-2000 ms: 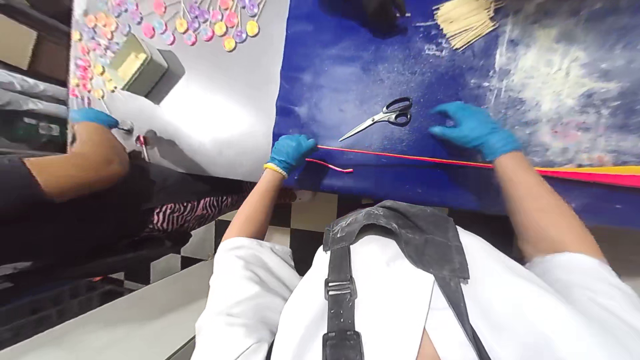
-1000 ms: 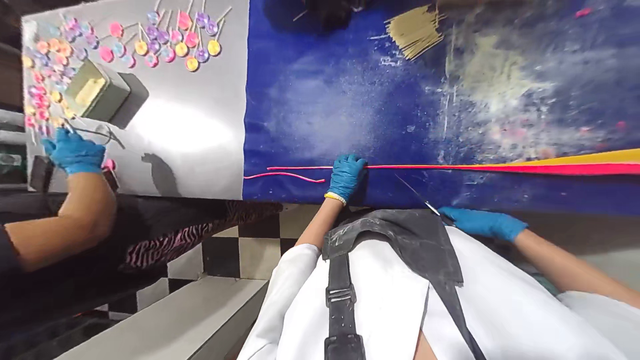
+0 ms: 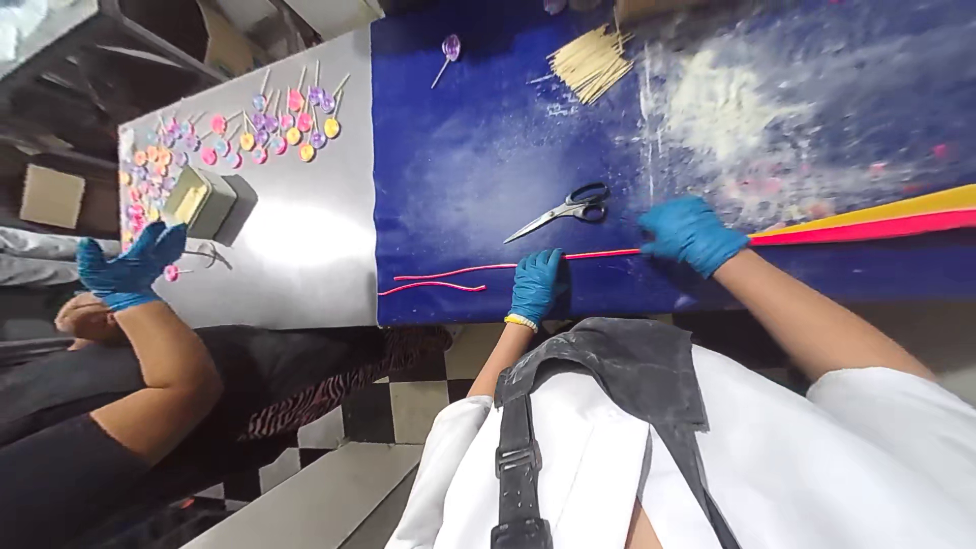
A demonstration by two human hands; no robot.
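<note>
A long pink and yellow candy rope [image 3: 862, 228] runs across the blue table cover, thick at the right and thin toward the left. My left hand [image 3: 536, 284], in a blue glove, lies closed over its thin part. Over the rope farther right is my right hand [image 3: 694, 235], also gloved, its fingertips at the strand; whether it grips is unclear. Scissors [image 3: 560, 212] rest on the cover just beyond my hands, blades toward the left. A short separate pink strand [image 3: 432, 286] lies left of my left hand, beside the rope's thin end.
Beyond the scissors are a pile of thin sticks [image 3: 591, 65] and a purple lollipop [image 3: 451, 49]. On the grey table section at left stand many lollipops [image 3: 293, 136] and a rectangular container [image 3: 207, 204]. A co-worker's gloved hand [image 3: 130, 263] is raised near that container.
The scissors, by my right hand near the table edge one second ago, now lie on the cover. My right hand has moved forward to the rope. The co-worker's hand has opened.
</note>
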